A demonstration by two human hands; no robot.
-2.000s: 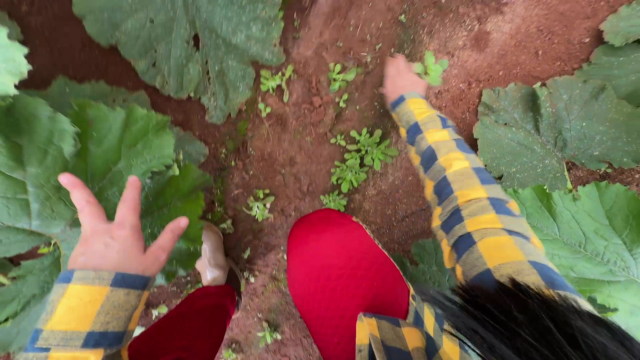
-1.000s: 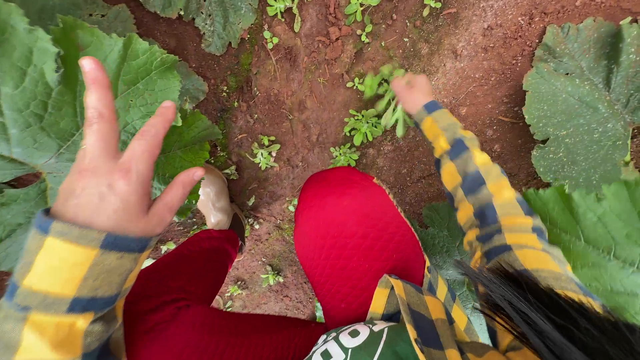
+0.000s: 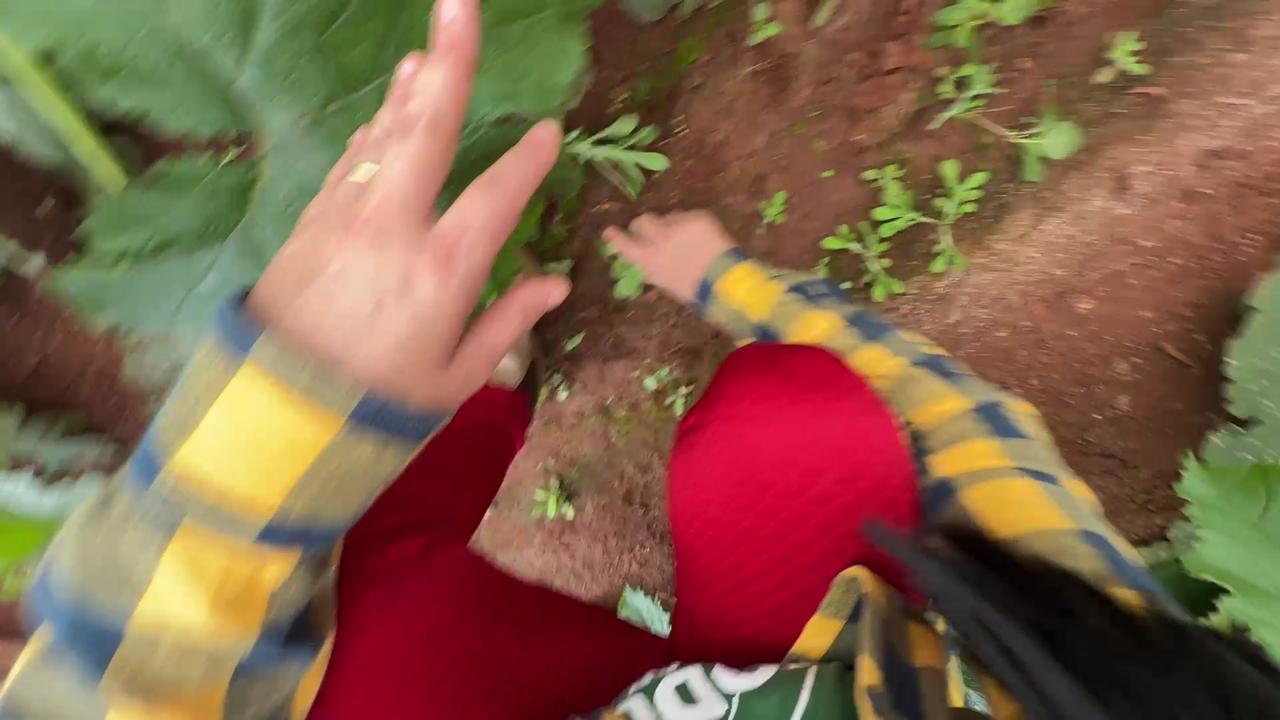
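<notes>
My left hand (image 3: pixel 400 240), with a ring on one finger, is raised palm down over a broad green leaf (image 3: pixel 260 130), fingers spread and holding nothing. My right hand (image 3: pixel 675 250) reaches down to the reddish soil between my knees, its fingers at a small green weed (image 3: pixel 628 278); blur hides whether they grip it. Just beyond my left fingertips grows another leafy weed (image 3: pixel 620 155). To the right of my right hand lies a cluster of low weeds (image 3: pixel 905 225) on the soil.
More small weeds (image 3: pixel 990 110) dot the bare soil (image 3: pixel 1120 300) at the upper right. Large lobed leaves (image 3: pixel 1240 530) border the right edge. A small seedling (image 3: pixel 552 500) stands between my legs, and my shoe (image 3: pixel 512 365) is partly hidden behind my left hand.
My right hand has moved left, from beside the weed cluster to the small weed; the leafy sprigs it held a second ago no longer show in it. The view has shifted and blurred.
</notes>
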